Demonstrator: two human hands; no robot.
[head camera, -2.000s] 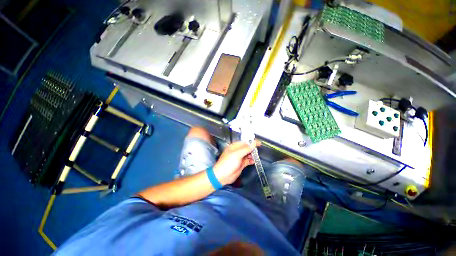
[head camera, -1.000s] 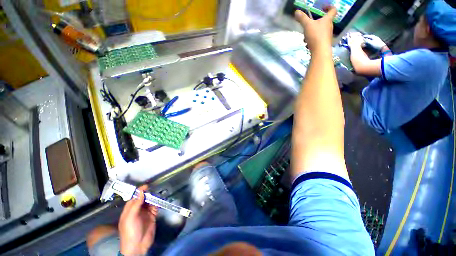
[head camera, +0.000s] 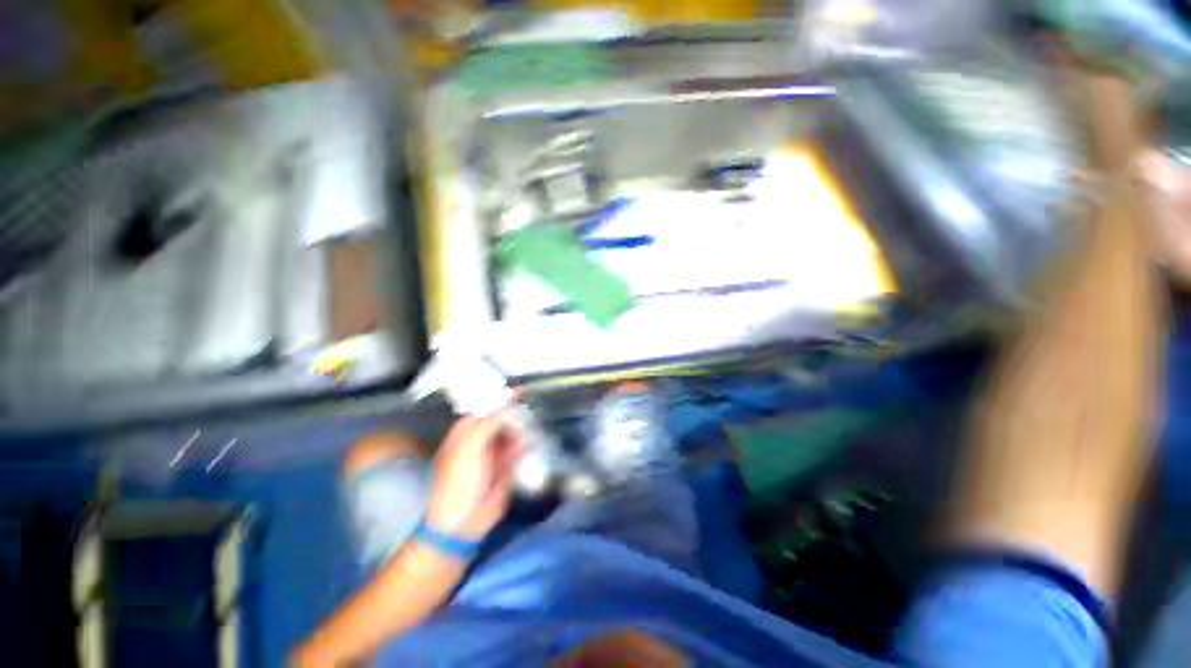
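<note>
The frame is strongly blurred. My left hand (head camera: 473, 472), with a blue wristband, is low at the centre left and holds the pale caliper (head camera: 473, 381) in front of the white machine's front edge. The caliper's jaws point up and left. My right arm reaches up along the right side; its hand is not clearly visible near the top right. A green circuit board panel (head camera: 572, 272) lies on the white work surface (head camera: 731, 294). Blue-handled pliers (head camera: 617, 232) lie beside the panel's upper right.
A second green panel (head camera: 536, 68) is on the ledge behind. A brown phone (head camera: 353, 290) lies on the left machine. Boards (head camera: 836, 529) stand low at the right. A pipe frame (head camera: 89, 587) is at the lower left. Part of another person shows at the right edge.
The view has swung left, so machines, panel and left hand appear farther right. The left hand still holds the caliper. The right arm remains outstretched, now at the picture's right side; the touchscreen has left view.
</note>
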